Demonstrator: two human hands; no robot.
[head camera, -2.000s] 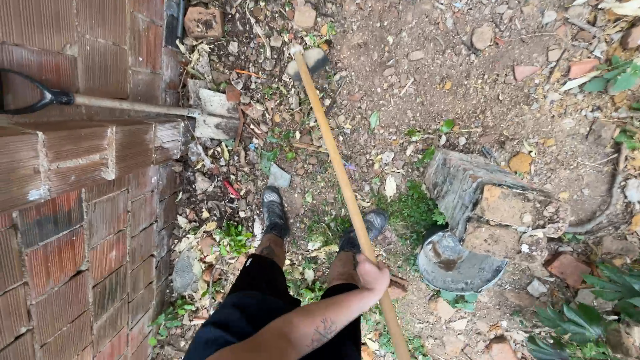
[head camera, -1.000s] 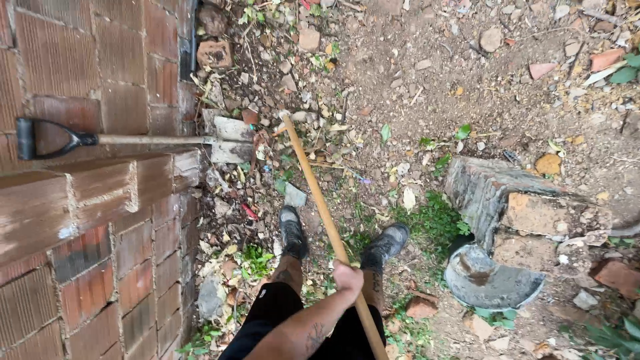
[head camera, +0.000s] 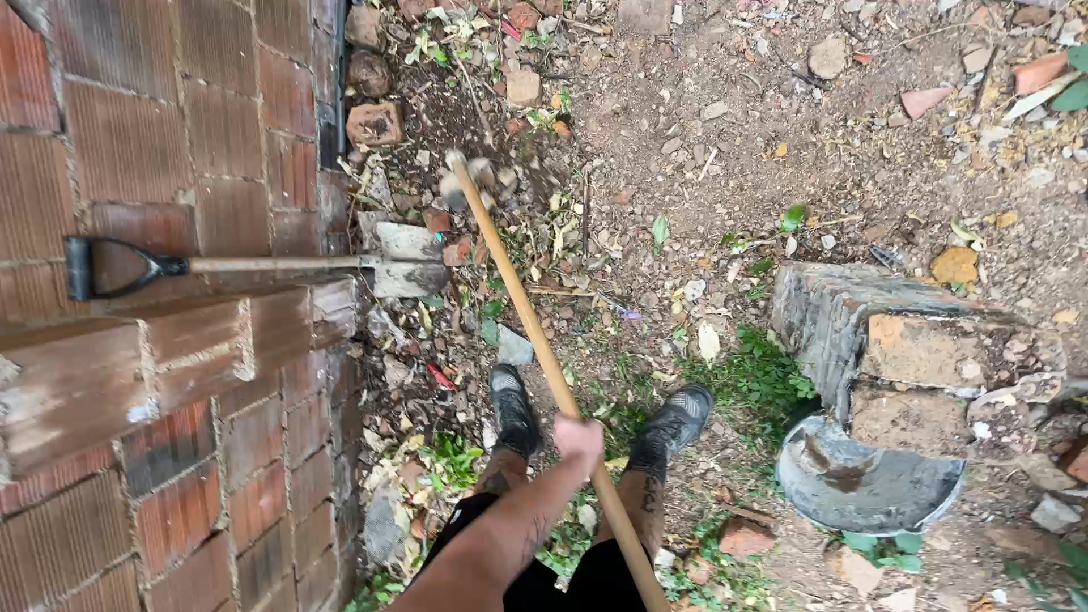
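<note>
My left hand (head camera: 580, 440) is closed around the long wooden handle (head camera: 531, 319) of a digging tool, which slants from the bottom edge up to the left. The tool's head (head camera: 466, 180) is blurred against the soil and rubble near the wall, so its exact kind cannot be told. The handle's lower end runs out of view, and my right hand is not in the picture. A shovel (head camera: 272, 264) with a black D-grip leans by the brick wall, its dirty metal blade (head camera: 408, 279) just below the tool's head.
The hollow-brick wall (head camera: 229, 127) borders the left side, with a ledge jutting out. At right, a broken brick pillar (head camera: 918, 365) stands beside a round bucket or basin (head camera: 867, 493). Loose bricks (head camera: 375, 124), stones and leaves litter the soil around my boots (head camera: 671, 421).
The tool's head has moved left, closer to the wall and the shovel blade, with my left hand still on the handle. The shovel stays in place.
</note>
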